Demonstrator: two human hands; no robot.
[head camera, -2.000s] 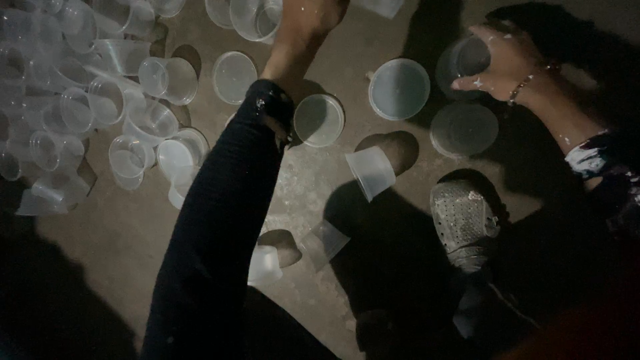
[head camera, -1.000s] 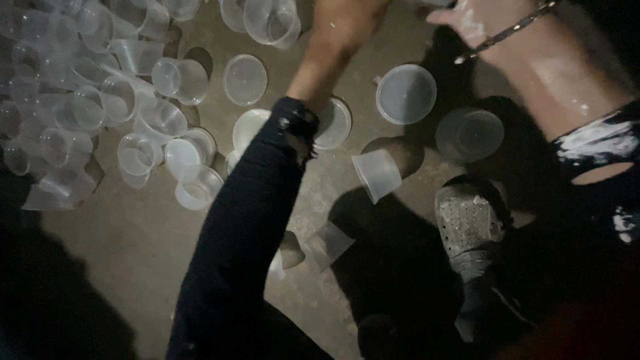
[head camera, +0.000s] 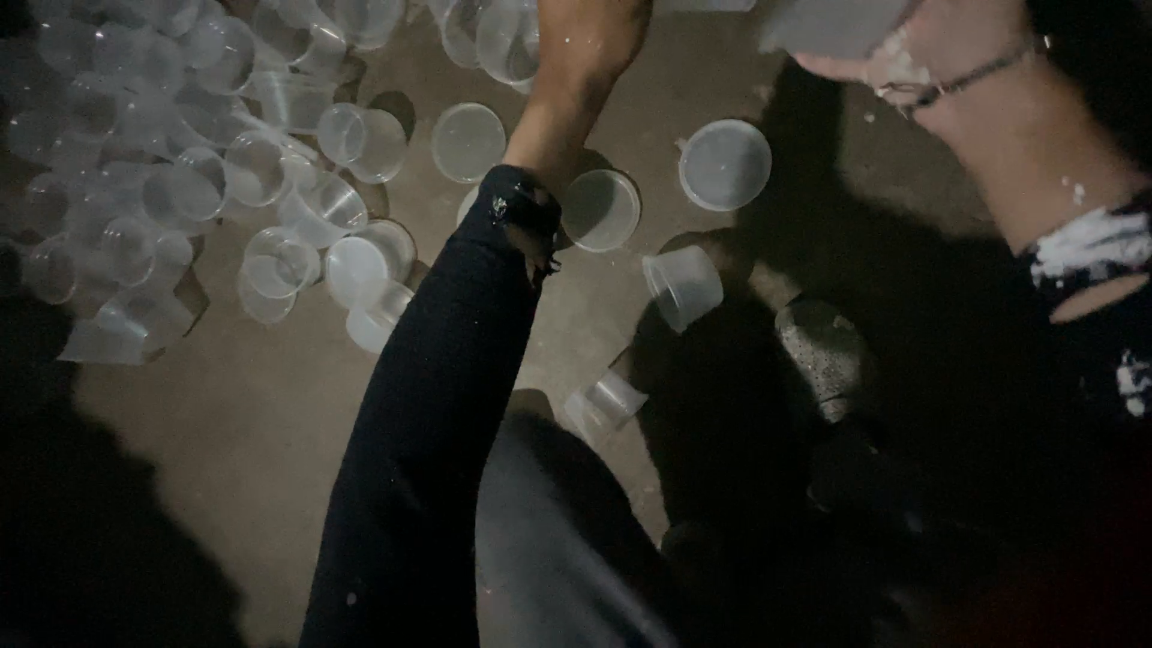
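Note:
My left hand (head camera: 594, 36) reaches past the top edge of the view; its fingers are cut off, so what it holds cannot be seen. My right hand (head camera: 936, 58), with a bracelet at the wrist and white smears, is at the upper right against a translucent plastic container (head camera: 837, 22), partly cut off by the frame. Between the two arms lie a round container with a whitish face (head camera: 725, 166), another round clear container (head camera: 603, 210) and a clear plastic cup on its side (head camera: 684, 286). A further round one (head camera: 469, 142) lies left of my left wrist.
A large heap of clear plastic cups (head camera: 135, 162) covers the floor at the upper left. A small cup (head camera: 607, 403) lies near my knee (head camera: 558, 531). A perforated clog (head camera: 823, 355) stands on the right, among dark shadows across the concrete floor (head camera: 270, 450).
My right hand, at the round containers on the right two seconds ago, has moved up to the top edge and is now at a translucent container. A round container near the clog is no longer seen there.

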